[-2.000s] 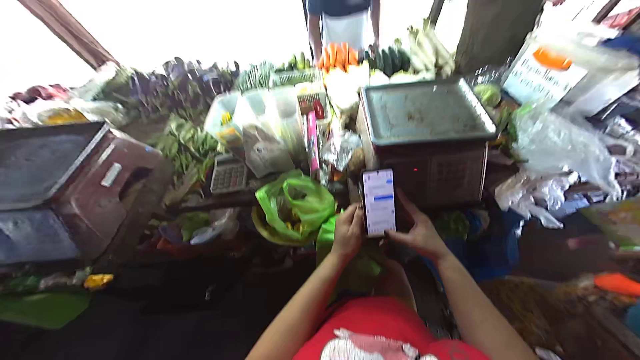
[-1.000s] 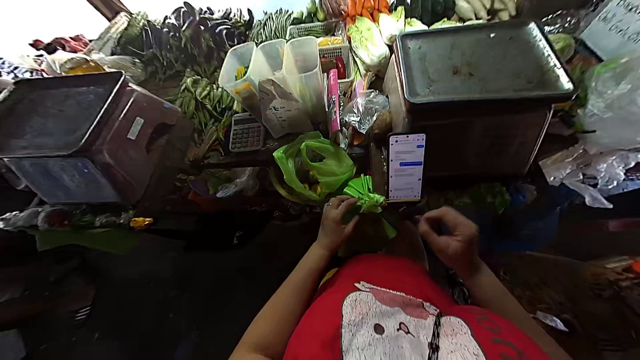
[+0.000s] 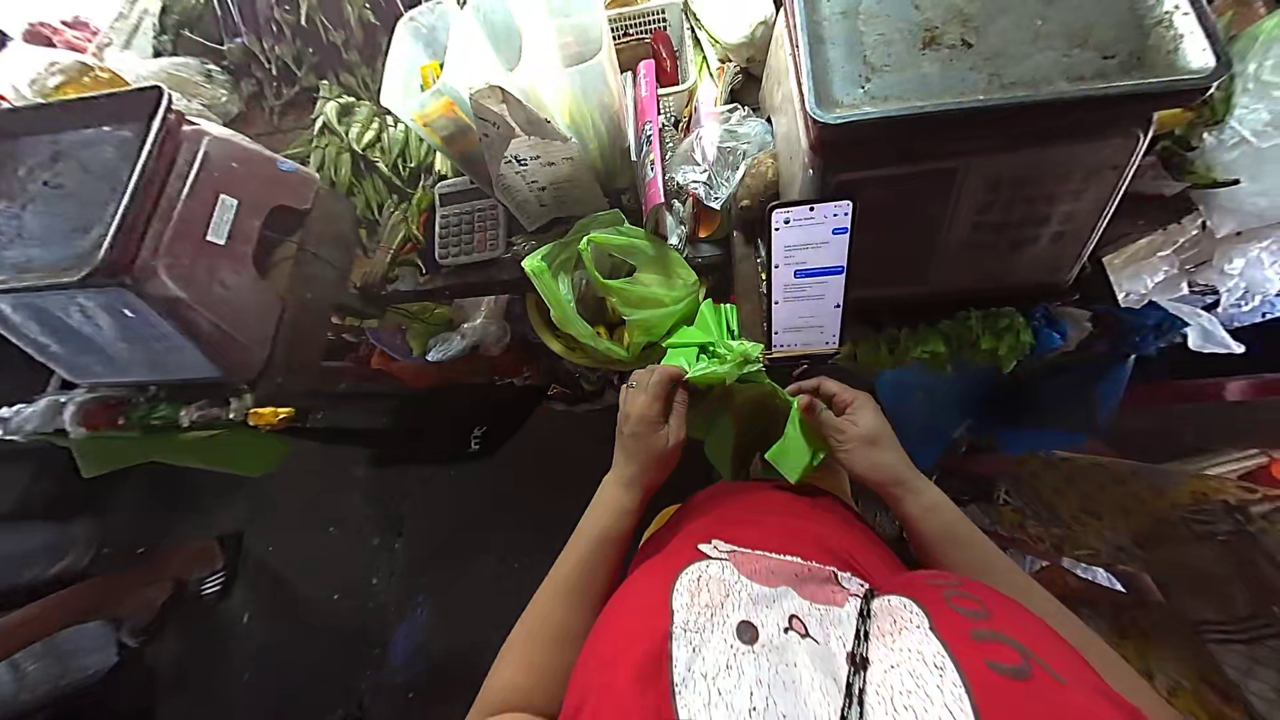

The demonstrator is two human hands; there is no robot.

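My left hand [image 3: 650, 420] pinches the edge of a bunched bright green plastic bag [image 3: 715, 350]. On the other side my right hand [image 3: 850, 425] grips a lower part of the same plastic between thumb and fingers. Just behind my hands a smartphone [image 3: 808, 275] with a lit screen stands upright against the front of a weighing scale [image 3: 960, 200]. To the left of the phone, an open light green plastic bag [image 3: 625, 280] sits in a round container, with something yellowish inside it.
A calculator [image 3: 468, 222] and clear plastic containers [image 3: 510, 60] with a handwritten paper [image 3: 545, 175] stand behind the green bag. Another scale [image 3: 215, 230] is at the left, beside leafy green vegetables [image 3: 370, 150]. Crumpled clear plastic [image 3: 1240, 150] lies at the right. Part of another person's leg [image 3: 110, 590] shows at lower left.
Two seconds ago both hands held the phone; it now stands by the scale. My right hand, holding nothing one second ago, has taken hold of the green plastic. The view has tilted down.
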